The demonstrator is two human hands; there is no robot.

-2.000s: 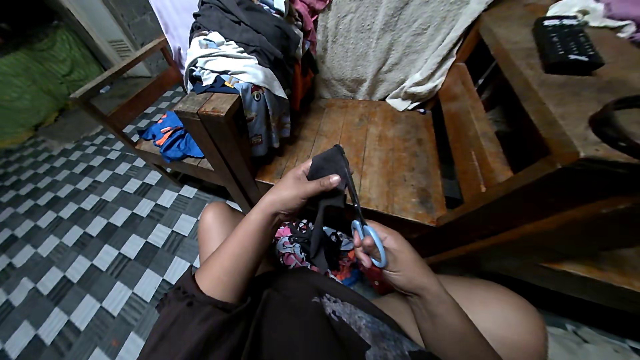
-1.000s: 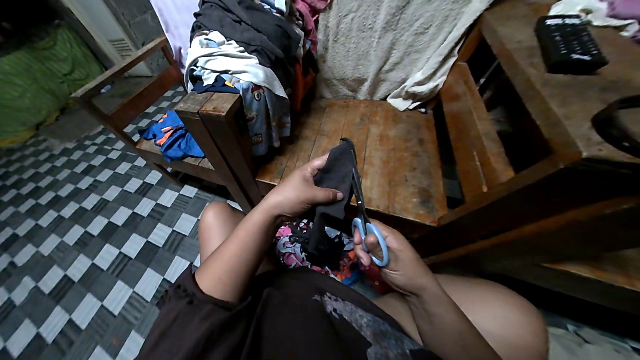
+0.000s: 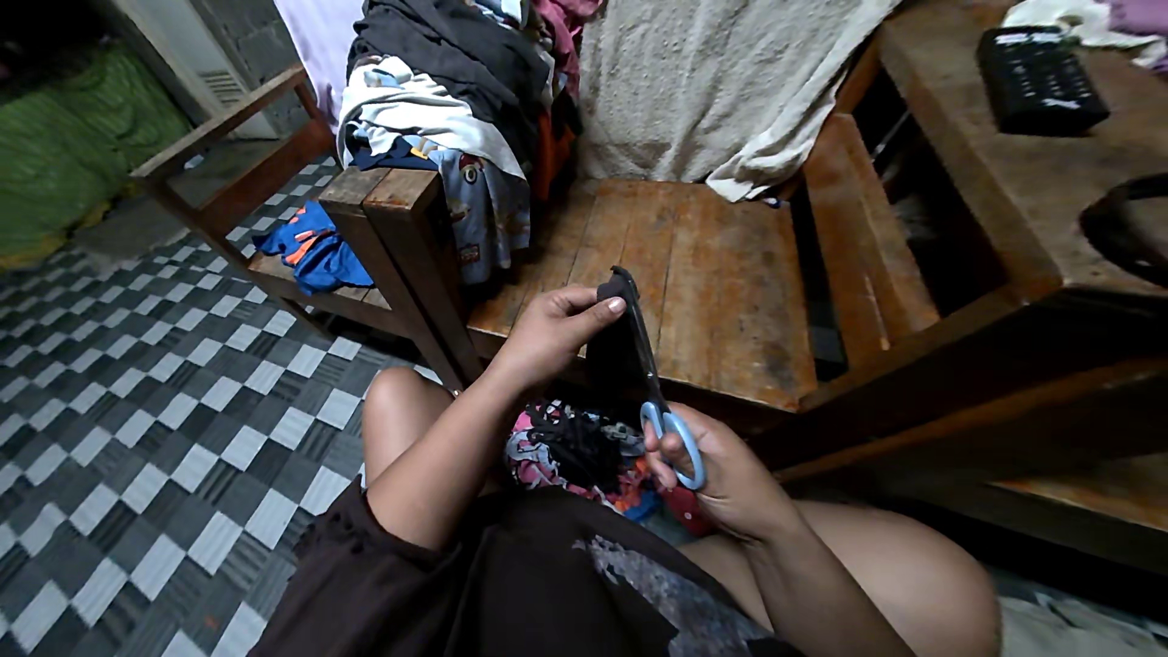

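My left hand (image 3: 558, 330) pinches a piece of black cloth (image 3: 613, 356) between thumb and fingers, and the cloth hangs below the thumb. In my right hand (image 3: 721, 470) is a pair of scissors (image 3: 649, 360) with light blue handles, my fingers through the loops. Its blades point up and away from me along the right side of the cloth, close together near the left thumb. Black strips or scraps (image 3: 584, 447) lie below on a heap of patterned, coloured cloth (image 3: 534, 456) between my legs.
A wooden bench seat (image 3: 703, 274) stands ahead, a beige cloth (image 3: 712, 82) draped at its back. Piled clothes (image 3: 438, 100) lie beside a wooden armrest (image 3: 383, 192). A blue garment (image 3: 319, 251) rests on another bench. At right, a black remote or phone-like device (image 3: 1040, 80) lies on a wooden surface (image 3: 985, 173).
The left hand has shifted its hold on the black cloth, which shows less of its flat face above the thumb. The scissors remain in the right hand beside it.
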